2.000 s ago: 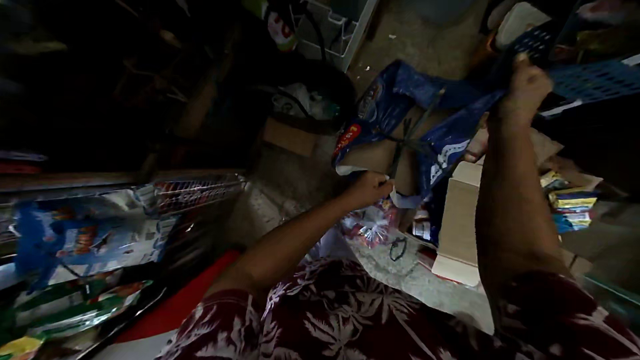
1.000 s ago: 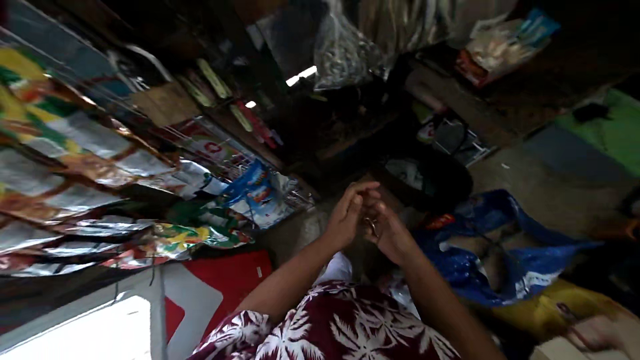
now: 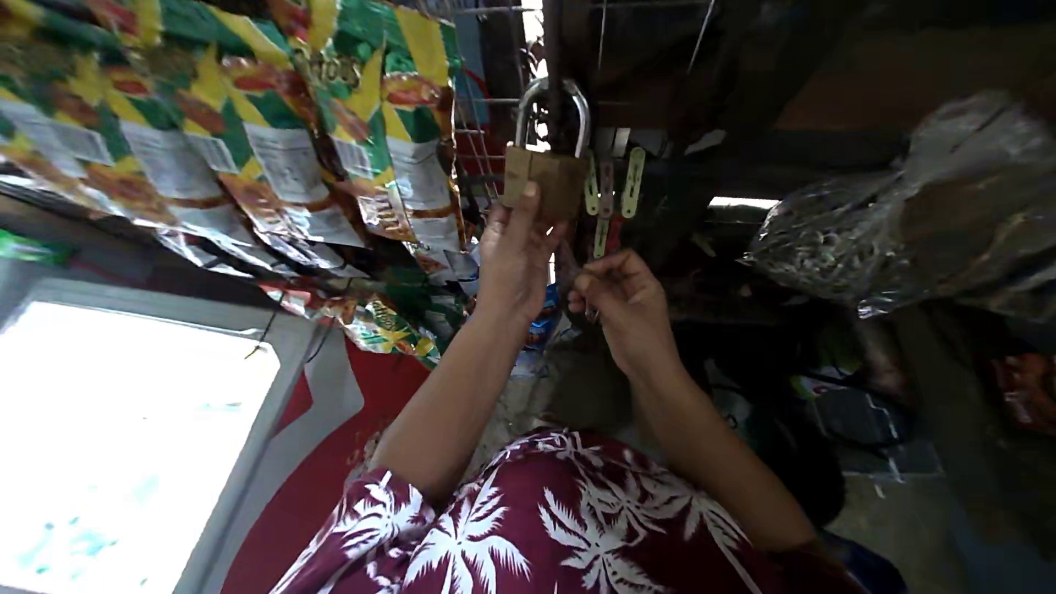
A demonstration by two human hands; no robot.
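Observation:
A large brass padlock (image 3: 545,183) hangs by its steel shackle from a dark bar of a wire grille. My left hand (image 3: 518,256) grips the padlock's body from below, thumb on its front face. Lower and to the right, my right hand (image 3: 620,301) has thumb and forefinger pinched together on something small and thin, too dark to name. Pale green plastic clips (image 3: 634,183) hang just right of the padlock. Left of it hang strips of green and yellow foil snack packets (image 3: 289,124).
A clear plastic bag (image 3: 916,206) hangs at the right. Lower left stands a red and grey panelled unit with a bright glass top (image 3: 124,445). Beneath my hands a blue packet (image 3: 543,318) hangs. Dark items and a strip of floor lie at the lower right.
The view has swung left from the floor with the blue bag to the grille. My hands, together a second ago, are apart; the left has taken hold of the padlock.

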